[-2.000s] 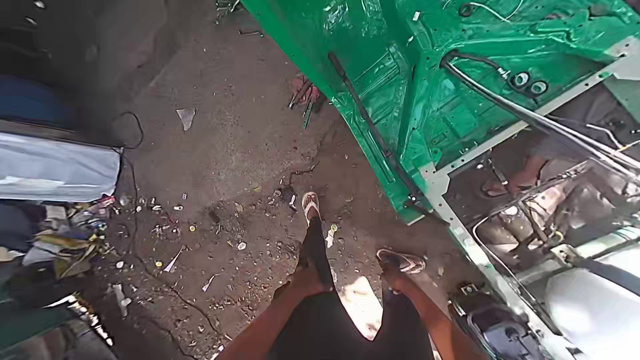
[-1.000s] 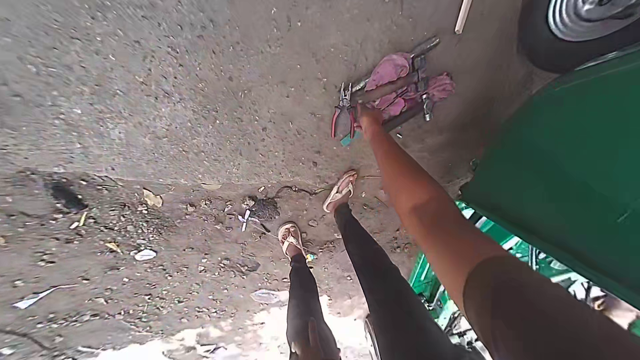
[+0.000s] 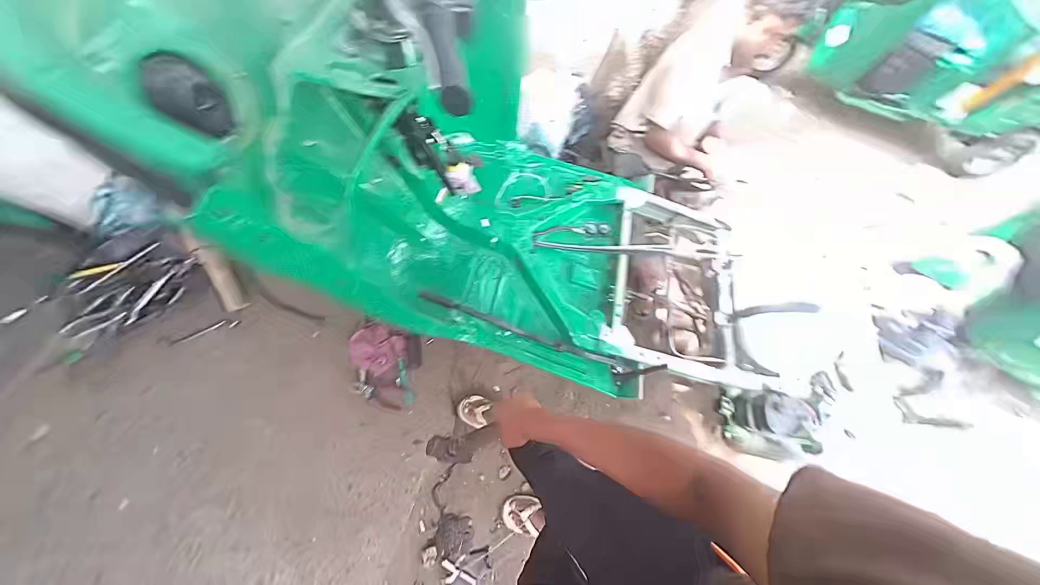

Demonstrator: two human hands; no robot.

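My right hand [image 3: 520,418] reaches in from the lower right, above my feet, blurred by motion. It is shut on what looks like a hammer [image 3: 452,448], whose dark head points left. My left hand is out of view. Up and to the left of the right hand, a pink cloth [image 3: 378,349] lies on the ground with tools on and beside it. Beyond the hand stands a green metal vehicle body [image 3: 487,276], with a black rod along its near edge. A pale metal frame [image 3: 621,268] with cables across it joins its right end.
A person [image 3: 674,122] crouches by the far side of the frame. A pile of metal tools [image 3: 134,288] lies at the left beside a wooden block [image 3: 215,272]. A greasy mechanical part [image 3: 768,418] sits right of my arm. Other green vehicles [image 3: 926,73] stand at the upper right.
My right hand was at the tools on the pink cloth; now it is away from them, with the hammer-like tool in it. The view has swung widely toward the green body.
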